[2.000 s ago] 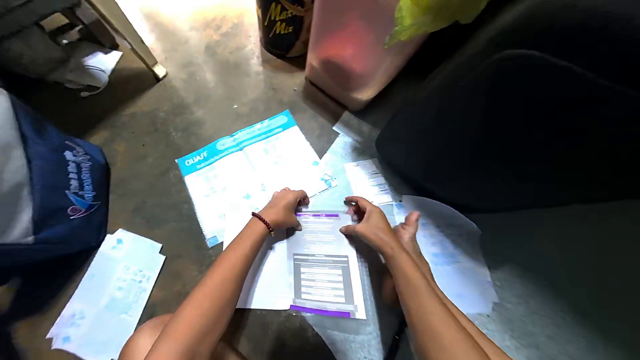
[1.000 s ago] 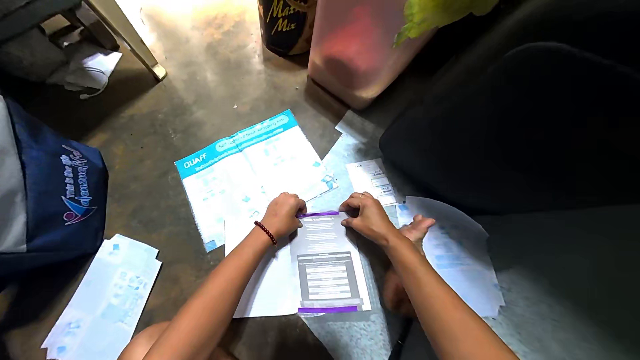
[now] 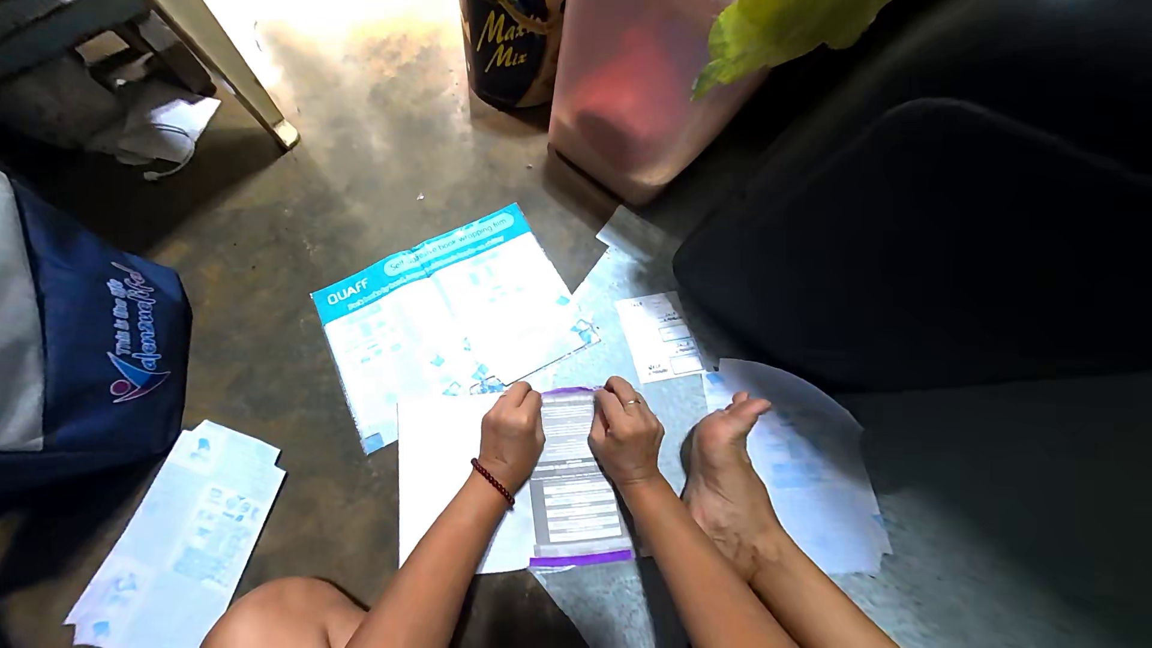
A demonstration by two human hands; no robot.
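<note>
A printed sheet with purple bands (image 3: 580, 508) lies over a blank white page (image 3: 441, 486) low in the middle of the view. My left hand (image 3: 513, 435), with a dark red bead bracelet on its wrist, pinches the printed sheet's top left corner. The top right corner is gripped by my right hand (image 3: 627, 432), which wears a ring. Both hands have curled fingers. Behind them lies a blue-and-white book wrapping film sheet (image 3: 450, 315). A small printed slip (image 3: 660, 337) rests beyond my right hand.
A bare foot (image 3: 729, 486) stands right of my right arm, beside translucent film sheets (image 3: 810, 468). More cut sheets (image 3: 184, 540) lie at lower left, near a blue bag (image 3: 99, 333). A pink plastic bin (image 3: 639, 99), a dark container (image 3: 511, 54) and a black padded object (image 3: 918, 243) surround the floor.
My fingers have curled more tightly at the top edge of the printed sheet. Both hands stay at its two top corners.
</note>
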